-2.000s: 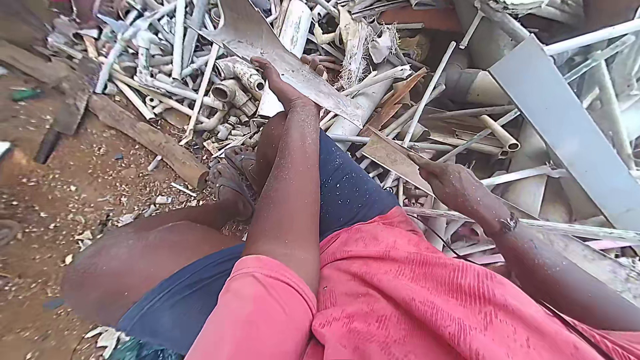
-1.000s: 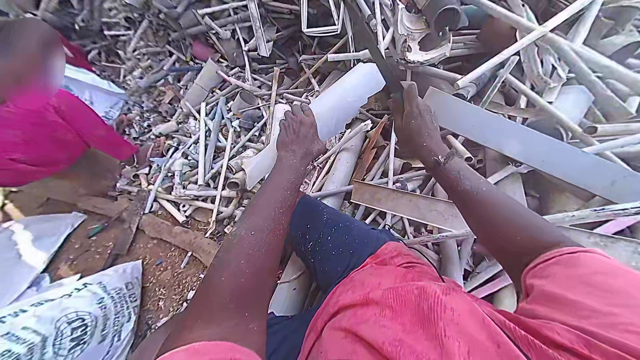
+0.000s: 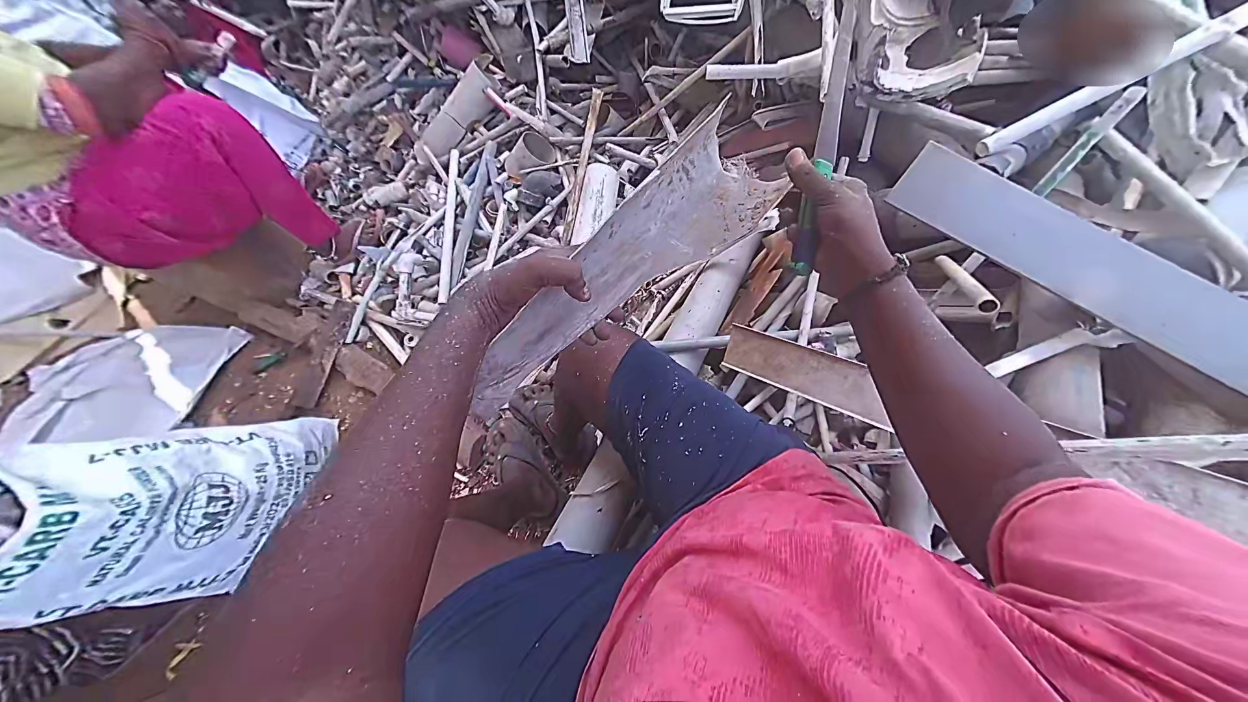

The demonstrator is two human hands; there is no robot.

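Observation:
My left hand (image 3: 531, 291) grips the lower part of a curved, jagged-ended piece of split plastic pipe (image 3: 648, 234), which slants up to the right above my knee. My right hand (image 3: 838, 219) is closed round the green-and-black handle of a long-bladed tool (image 3: 834, 88), perhaps a saw; its blade points up and away from me. The torn upper right end of the plastic piece lies close beside my right hand; whether they touch, I cannot tell.
Heaped plastic pipes and fittings (image 3: 468, 210) spread ahead. A long flat grey strip (image 3: 1072, 258) lies at the right. Another person in pink clothing (image 3: 195, 185) is at the upper left, above a printed white sack (image 3: 166, 517). A sandalled foot (image 3: 526, 458) stands below the plastic piece.
The plastic piece has turned over from its smooth white side to a stained, dirty side. The blade, slanting across its upper end a second ago, now points away beyond it.

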